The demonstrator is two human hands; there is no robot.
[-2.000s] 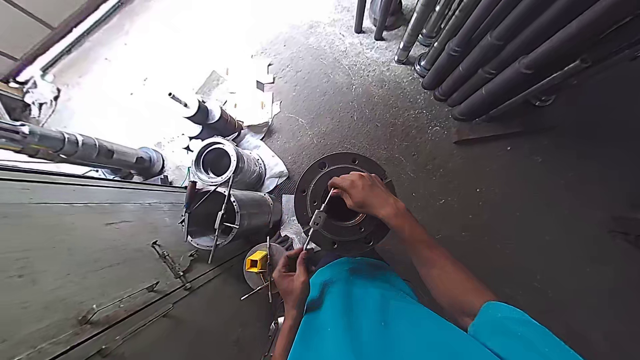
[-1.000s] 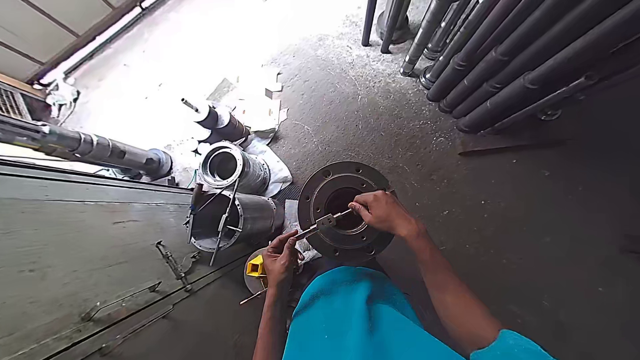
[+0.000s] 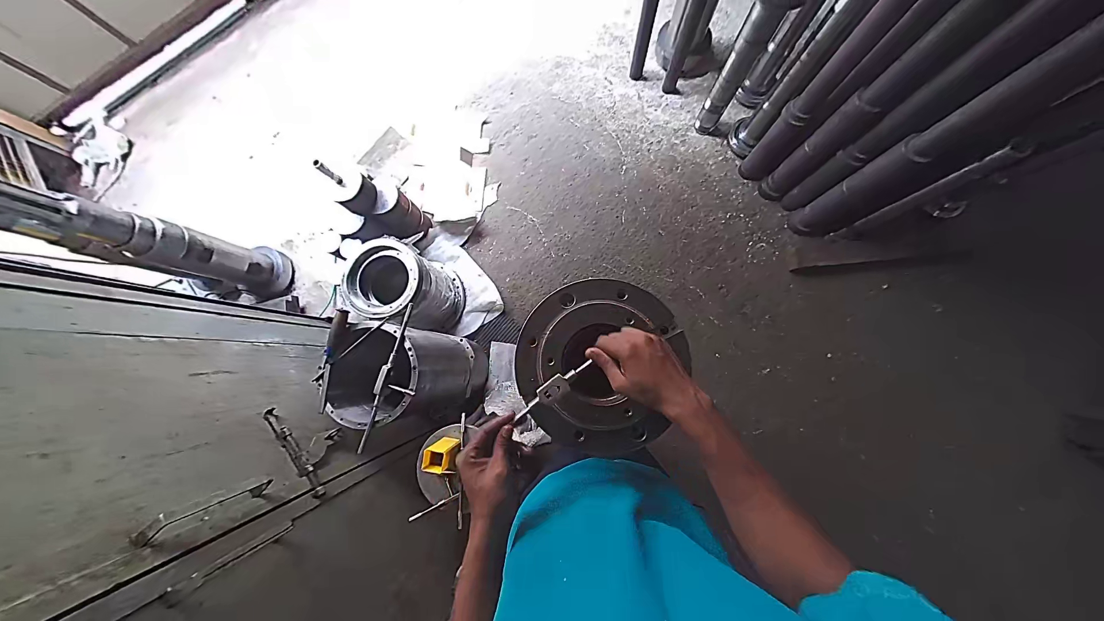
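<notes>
A metal tap wrench (image 3: 553,389) lies slantwise over a dark round steel flange (image 3: 539,332) with bolt holes and a large centre bore. My right hand (image 3: 642,366) grips its upper handle end, above the bore. My left hand (image 3: 487,466) holds the lower handle end, just beyond the flange's lower left edge. Whether a tap sits under the wrench's middle cannot be seen. Beside my left hand is a round plate with a yellow square box (image 3: 441,455) and thin metal rods on it.
Left of the flange lie a wide steel cylinder (image 3: 448,375) with another tap wrench (image 3: 385,378) across its mouth, and a flanged cylinder (image 3: 444,297). Long dark pipes (image 3: 914,147) stand at the upper right. A flat metal bar (image 3: 880,257) lies on the floor below them.
The wrench has turned between the frames: steep at first, flatter one second ago, and steeper again now. Both hands have moved with its ends.
</notes>
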